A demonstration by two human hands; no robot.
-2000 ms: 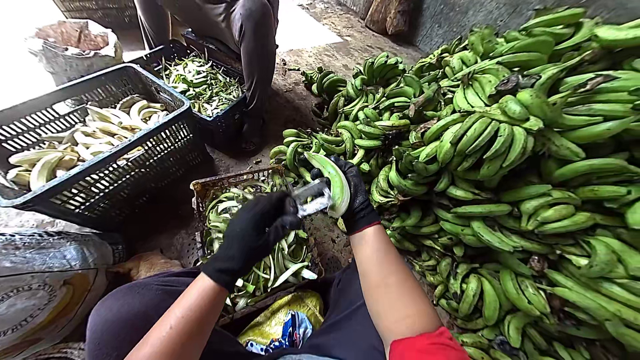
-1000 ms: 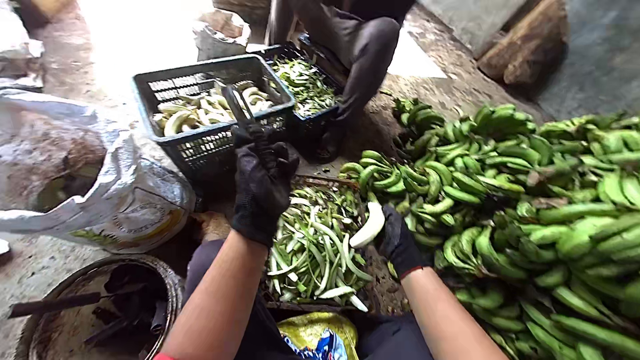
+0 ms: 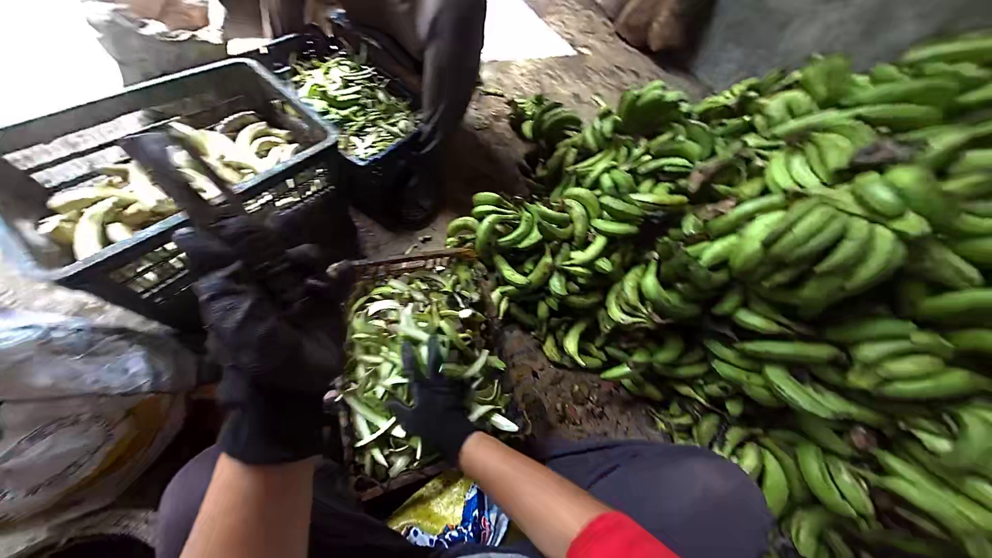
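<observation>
My left hand [image 3: 267, 333], in a black glove, is raised in front of the plastic crate and closed around a dark, blurred bladed tool [image 3: 174, 174] that points up and left. My right hand [image 3: 434, 403], also gloved in black, has its fingers spread over the green and white peel strips [image 3: 380, 333] in a low crate [image 3: 411, 260] between my legs; no fruit shows in it. Peeled bananas or plantains [image 3: 97, 225] lie in the dark plastic crate [image 3: 298, 167] at the left. A large heap of unpeeled green bunches [image 3: 806, 240] fills the right side.
Beyond my left hand, a second crate [image 3: 387, 155] holds more peel strips beside another person's leg [image 3: 449, 62]. White sacks [image 3: 70, 411] stand at the left and upper left [image 3: 155, 50]. A yellow and blue bag [image 3: 457, 511] lies between my legs.
A second ago my right hand held a peeled fruit; now that hand is spread over the peels without it. The left hand still grips the tool. The view has shifted toward the heap.
</observation>
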